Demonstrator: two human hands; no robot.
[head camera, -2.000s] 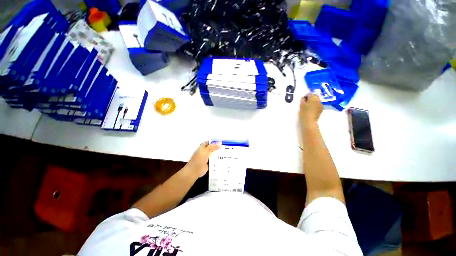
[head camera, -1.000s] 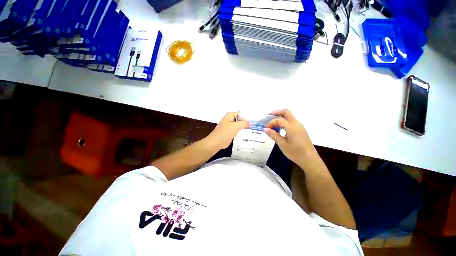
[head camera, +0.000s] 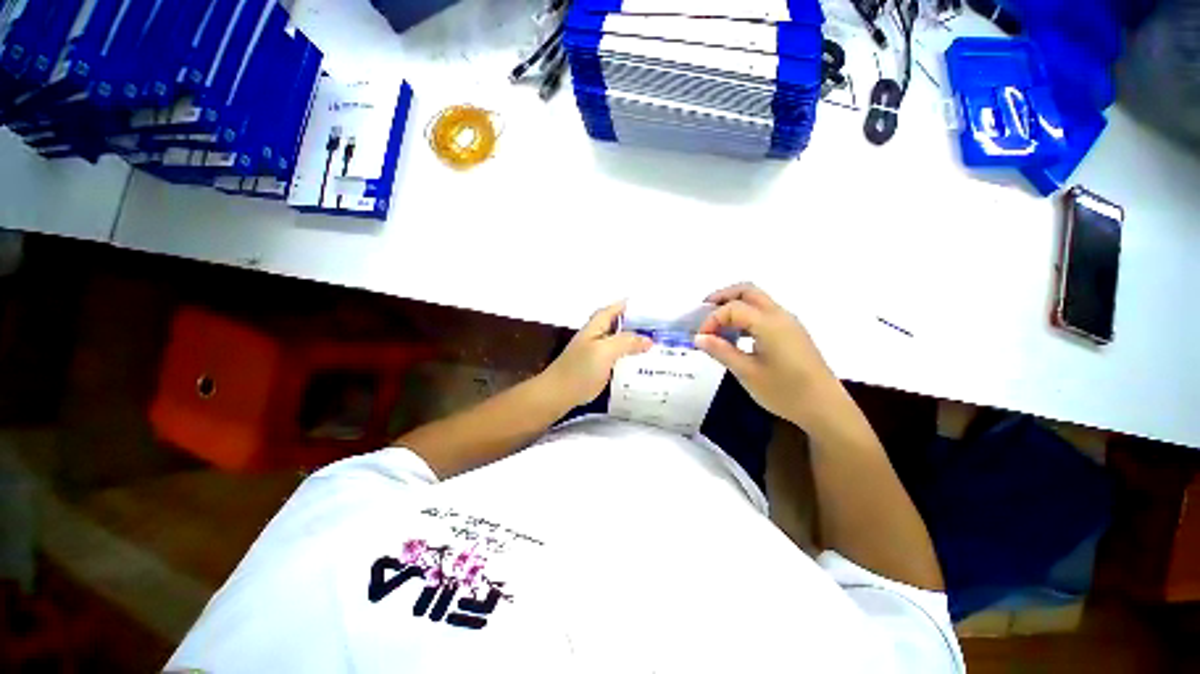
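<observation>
A white retail box (head camera: 658, 388) with small text on its face is held above my lap, just off the table's front edge. My left hand (head camera: 595, 358) grips its upper left corner. My right hand (head camera: 763, 353) pinches its upper right part, with thumb and index finger at the top edge. Blue shows at the top of the box between my hands, under a pale flap. I cannot tell whether the blue is a tray or the box's own edge.
Box blanks (head camera: 691, 79) stand stacked at the centre. Filled boxes (head camera: 345, 145) lean at left beside yellow rubber bands (head camera: 463, 136). Blue trays (head camera: 1007, 112), a coiled cable (head camera: 884, 112) and a smartphone (head camera: 1090, 266) lie at right. A thin dark strip (head camera: 895, 327) lies near the front edge. An orange stool (head camera: 217, 388) stands below left.
My right hand has come from the blue trays at right to the top of the box. My left hand still holds the box. The view has tilted down since the earliest frame.
</observation>
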